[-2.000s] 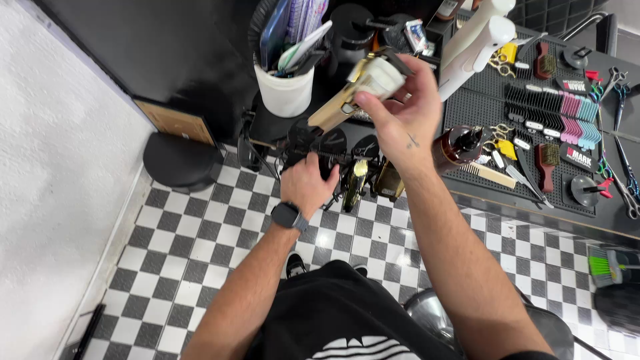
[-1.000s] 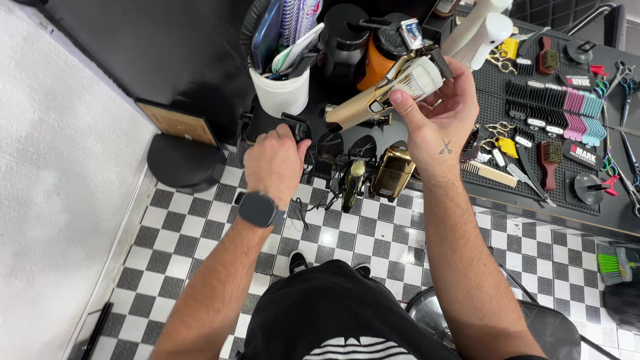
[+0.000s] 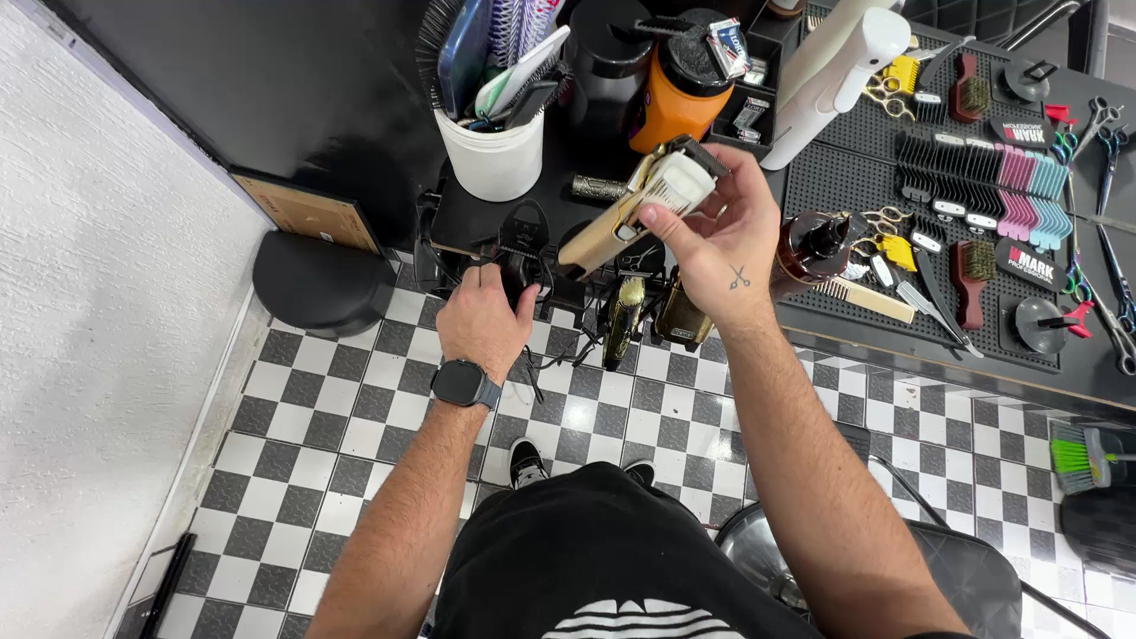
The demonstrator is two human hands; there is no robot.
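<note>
My right hand [image 3: 723, 240] grips a gold and white hair clipper [image 3: 639, 204], its black blade pointing up and to the right, above the counter edge. My left hand [image 3: 485, 317], with a watch on the wrist, is closed around a black clipper [image 3: 518, 266] at a holder on the counter's front edge. Between the hands, a gold and black trimmer [image 3: 625, 318] hangs from the edge, and a gold shaver [image 3: 682, 318] hangs to its right. A patterned metal cylinder [image 3: 599, 187] lies on the counter behind the gold and white clipper.
A white tub [image 3: 493, 160] of brushes and combs stands behind my left hand, near an orange jar [image 3: 679, 98]. White spray bottles [image 3: 843, 75] and a brown pump bottle [image 3: 809, 253] stand to the right. Guards, brushes and scissors cover a black mat [image 3: 843, 169]. Cables hang below the edge.
My left hand has moved along the holder and now grips a black clipper. The gold and white clipper stays in my right hand.
</note>
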